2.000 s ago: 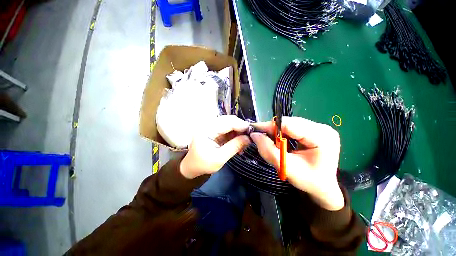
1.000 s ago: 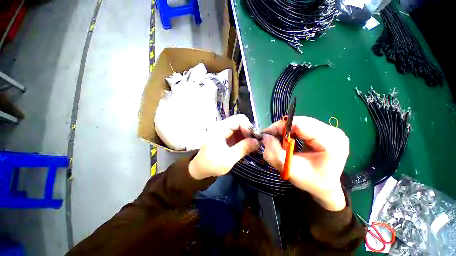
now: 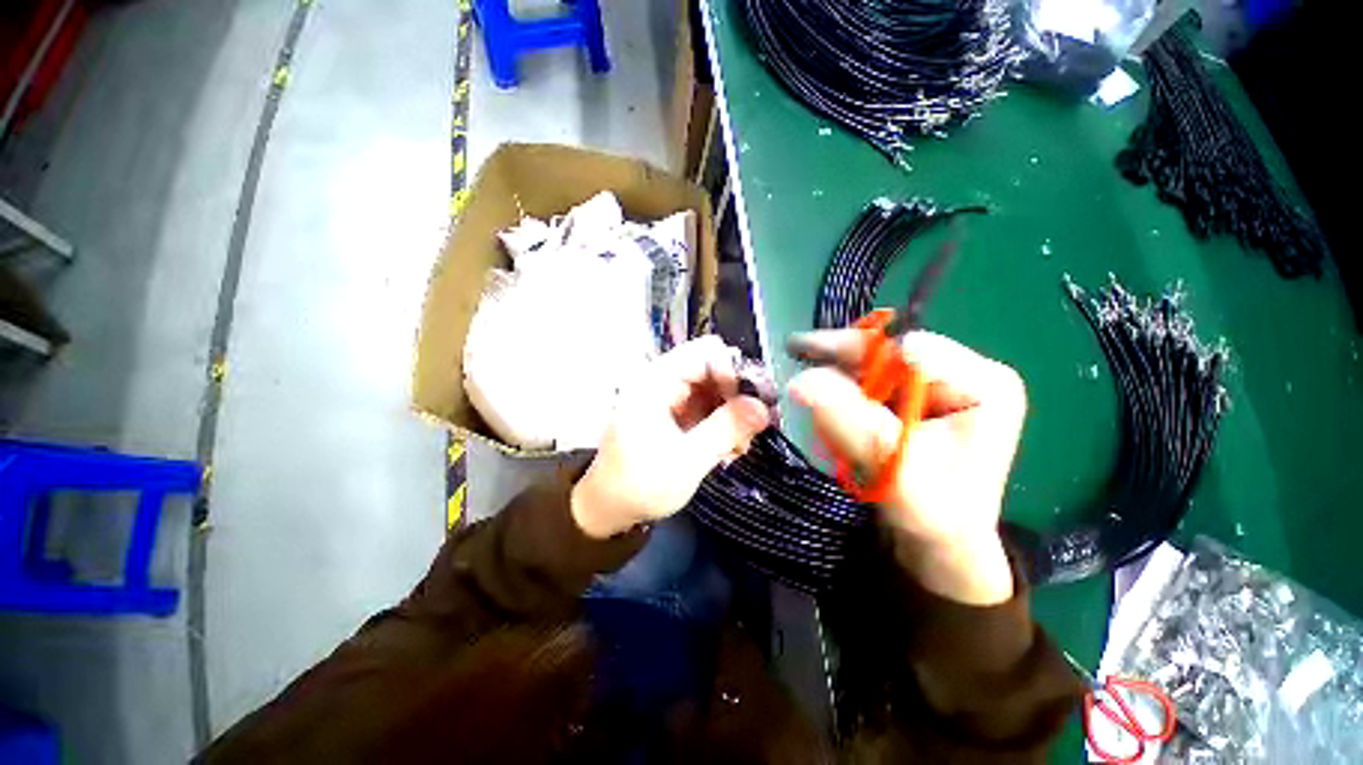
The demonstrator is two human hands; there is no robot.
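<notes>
My left hand (image 3: pixel 658 441) pinches the end of a thin black cable (image 3: pixel 759 392) between thumb and fingertips; a pale, blurred tip shows there. My right hand (image 3: pixel 934 441) holds scissors (image 3: pixel 888 392) with orange loops, their dark blades pointing up and away from me. My right fingertips are a short gap to the right of my left fingertips. A sheaf of glossy black cables (image 3: pixel 785 516) curves under both hands across the table edge. A black cable arc (image 3: pixel 860 262) with pale ends lies on the green mat behind my right hand.
An open carton (image 3: pixel 449 314) with white scrap stands left of the table. A fanned cable bundle (image 3: pixel 1158 404) lies right. Coiled cables (image 3: pixel 882 67) and a knobby-ended bundle (image 3: pixel 1211 165) lie at the far side. Red scissors (image 3: pixel 1129 717) lie beside a clear parts bag (image 3: pixel 1241 643). Blue stools (image 3: pixel 105 523) stand left.
My right fingertips have parted from my left fingertips. The scissors have turned, their blades now tilting to the right and their loops more spread. My left hand has barely moved.
</notes>
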